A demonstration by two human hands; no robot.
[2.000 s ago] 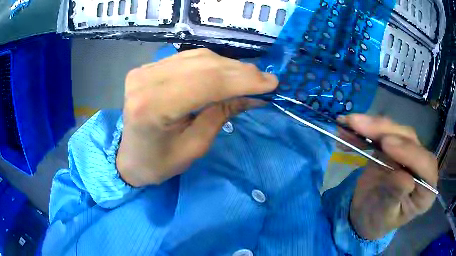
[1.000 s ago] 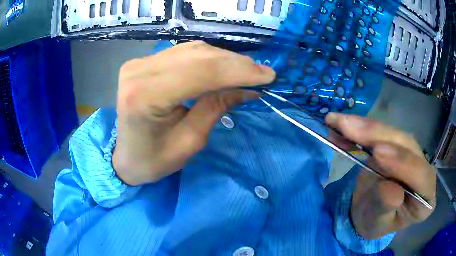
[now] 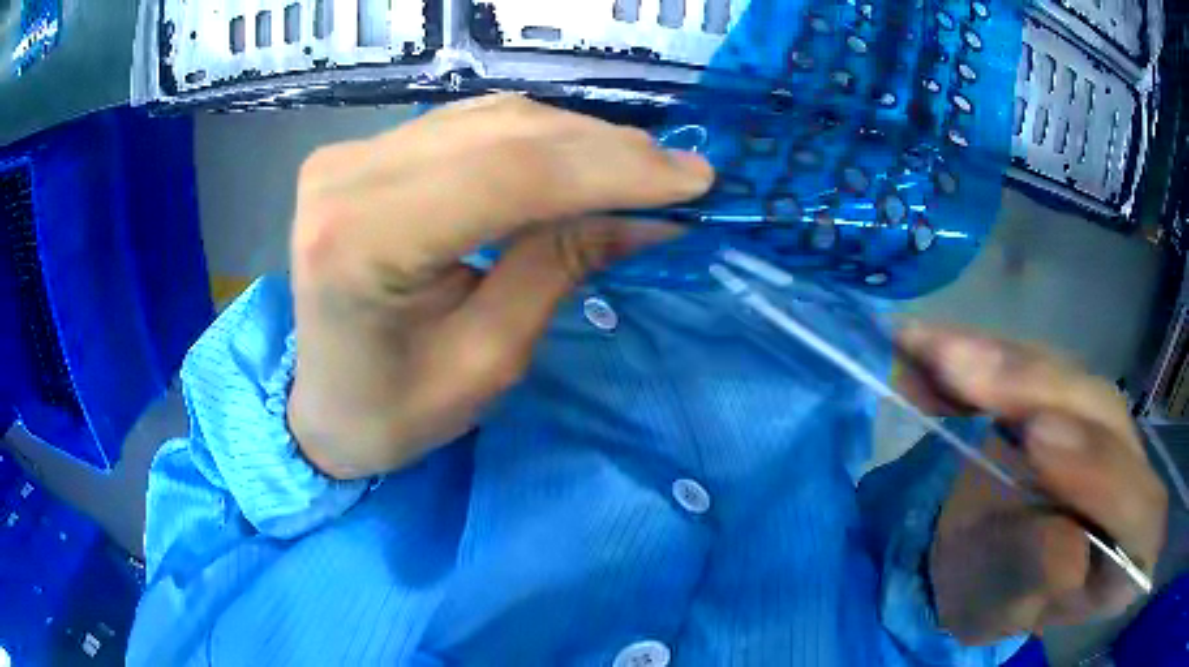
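Observation:
My left hand pinches the near left edge of a see-through blue film sheet between thumb and fingers. The film has rows of small dark-rimmed ovals and hangs over the edge of the tray. My right hand holds thin tweezers, blurred by motion. Their bright tips point up and left, a little below and right of my left fingertips, and look apart from them. Whether a small part sits at the tips cannot be told.
A tray with silver-grey slotted phone frames spans the top; more frames lie at the upper right. Blue crates stand at the left. A green surface is at the upper left. My light blue smock fills the lower middle.
The tweezers' tips have moved off my left fingertips, slightly right and down. My right hand has shifted slightly right. My left hand keeps its pinch and has drifted slightly up and left.

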